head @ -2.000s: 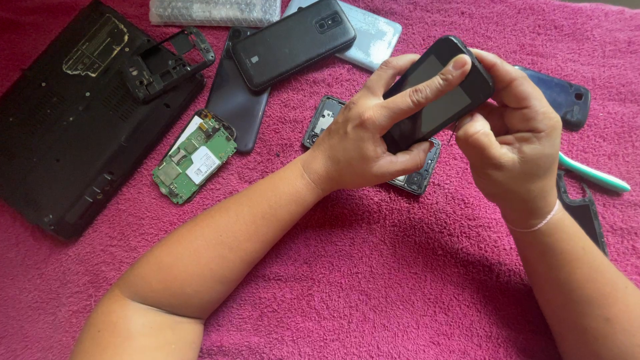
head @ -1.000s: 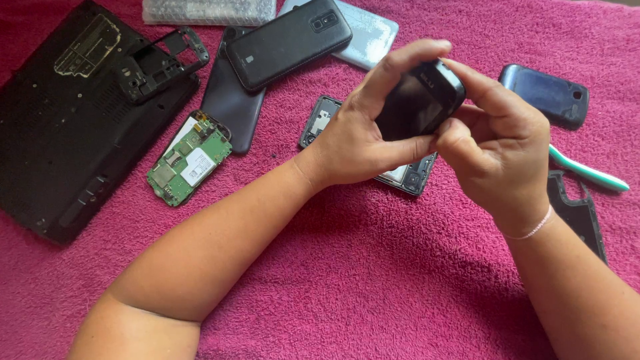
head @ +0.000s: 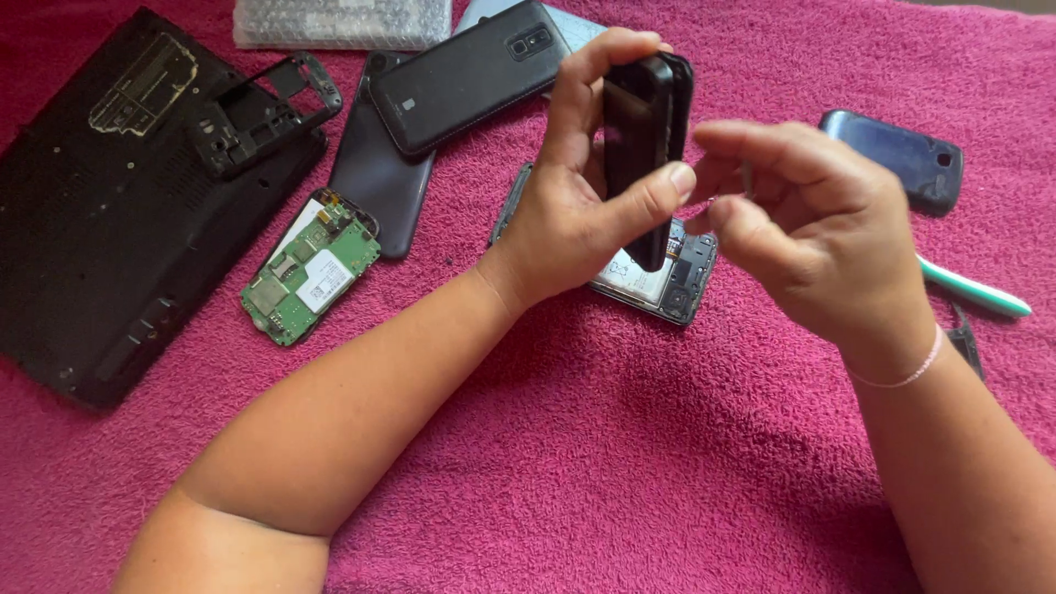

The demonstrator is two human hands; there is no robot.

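Note:
My left hand (head: pixel 590 206) grips a small black mobile phone (head: pixel 639 148) by its edges, tilted nearly on its side, with its dark screen facing left. A narrow gap shows along the phone's right edge. Just right of it is my right hand (head: pixel 817 214), its fingers curled and apart from the phone. Something thin and greyish shows between those fingers, too small to name. Below the hands lies an opened phone body (head: pixel 693 280) with a battery and inner parts exposed, partly hidden by my left hand and the black phone.
At left, a black laptop base (head: pixel 107 198) bears a black phone frame (head: pixel 264 115). Beside it lie a green circuit board (head: pixel 313 264), a dark phone (head: pixel 384 181), a black camera phone (head: pixel 470 78) and a bubble-wrapped item (head: pixel 342 23). At right are a blue back cover (head: pixel 895 161) and a toothbrush-like handle (head: pixel 978 287).
The black phone has turned from screen up to nearly edge-on in my left hand. My right hand, at the phone's edge before, has come away to the right.

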